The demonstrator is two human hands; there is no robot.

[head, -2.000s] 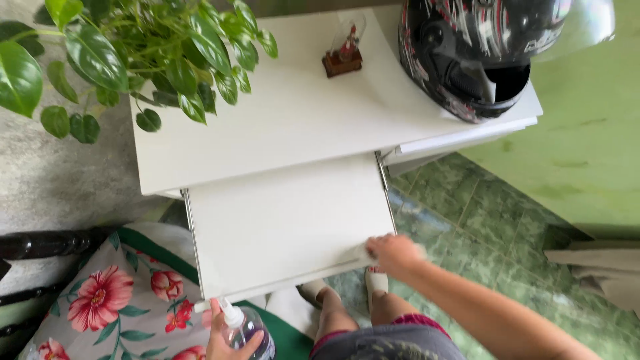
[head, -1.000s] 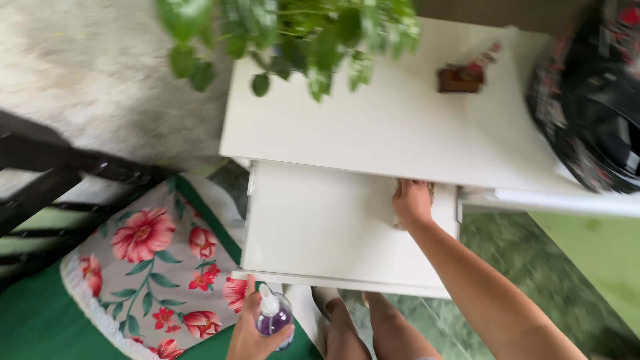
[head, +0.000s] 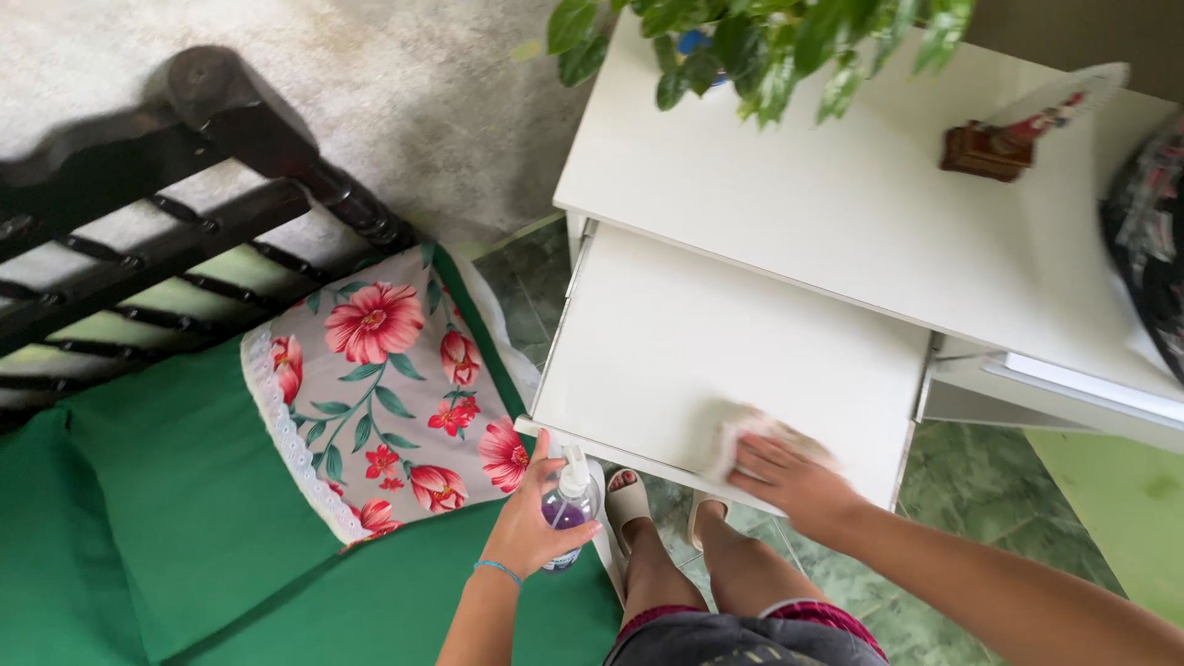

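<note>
My left hand grips a clear spray bottle of purple liquid, with one finger touching the front left corner of the pulled-out white keyboard tray. A pale cloth lies under my right hand, pressed flat on the tray near its front edge, right of the middle. The cloth and fingers are slightly blurred. Above and behind the tray is the white desk top.
Leafy plant, small figurine on a brown base and a black helmet stand on the desk. At left are a dark wooden headboard, a floral pillow and green bedding. My feet stand below the tray on green tiles.
My right hand has moved with the cloth from near the tray's back edge towards its front edge. My left hand still holds the bottle. The view has shifted left.
</note>
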